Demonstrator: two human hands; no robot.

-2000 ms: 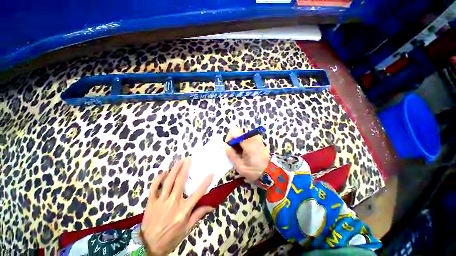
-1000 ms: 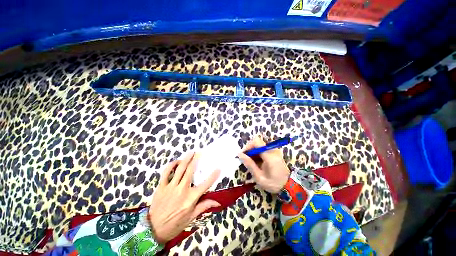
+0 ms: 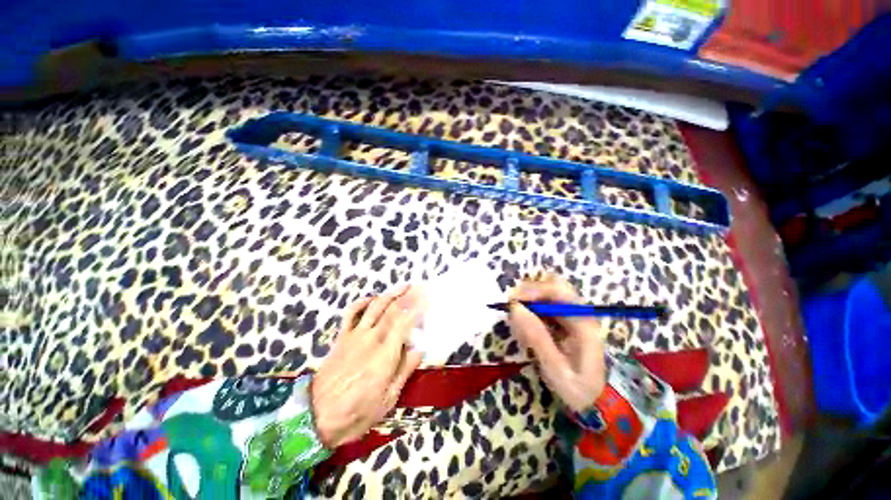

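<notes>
A small white paper slip (image 3: 457,311) lies on the leopard-print material (image 3: 244,254). My left hand (image 3: 366,366) is laid flat with its fingertips on the slip's left edge. My right hand (image 3: 562,342) holds a blue pen (image 3: 606,311) with its tip at the right part of the slip. No writing can be made out on the slip. A long narrow blue cutting die (image 3: 508,181) with cross bars lies on the material beyond my hands, its pointed end to the left.
The blue press beam (image 3: 391,29) crosses the top, with a warning label and an orange-red sign. Red strips (image 3: 464,384) show in gaps near my hands. A dark red board edge (image 3: 757,254) and a blue tub (image 3: 860,347) are at the right.
The view has shifted, so the die and hands appear further right and the die more tilted. The pen has tipped from slanting to nearly level. My left hand stays at the slip.
</notes>
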